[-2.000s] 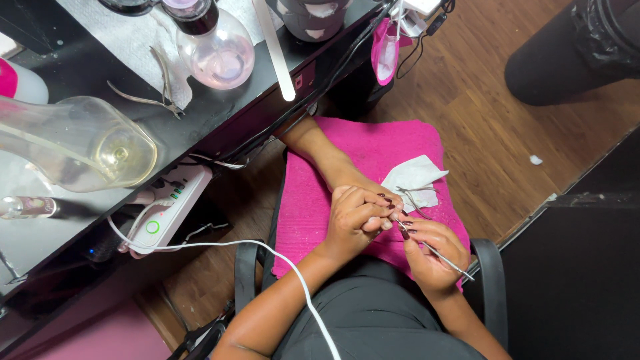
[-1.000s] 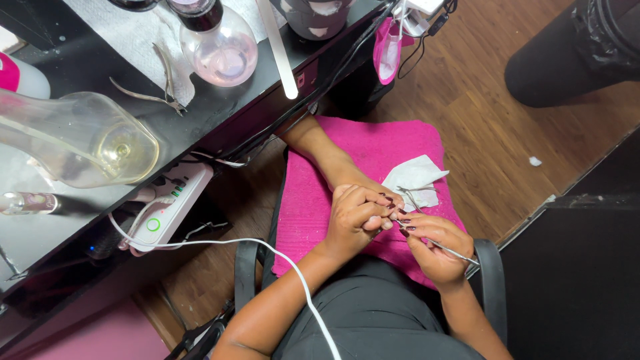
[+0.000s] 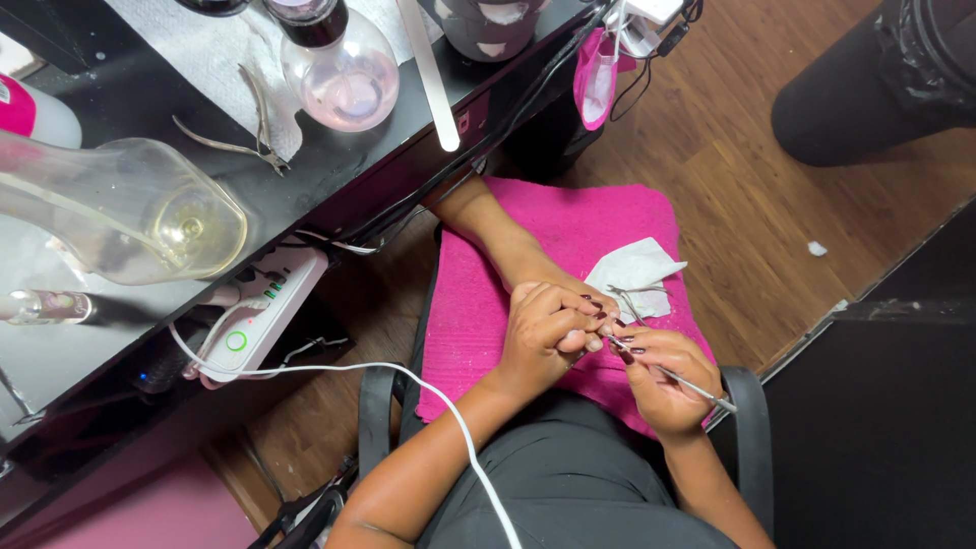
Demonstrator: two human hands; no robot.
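Observation:
On a pink towel (image 3: 473,335) over my lap lies another person's foot or hand, too covered to tell which; its limb (image 3: 518,244) comes from under the black table. My left hand (image 3: 545,335) is closed around its digits. Between the thumb and fingers of my right hand (image 3: 671,374) is a thin metal cuticle tool (image 3: 694,387), its tip at one of the nails. A white wipe (image 3: 633,267) is spread on the towel just beyond my fingers, with metal nippers (image 3: 633,299) on it, partly hidden.
Left, the black table (image 3: 343,179) holds nippers (image 3: 263,145), a nail file (image 3: 431,76), a pink-liquid bottle (image 3: 343,80) and a clear bottle (image 3: 191,221). A white cable (image 3: 427,385) runs from a power strip (image 3: 267,320) across my left forearm. A black bin (image 3: 854,91) stands right.

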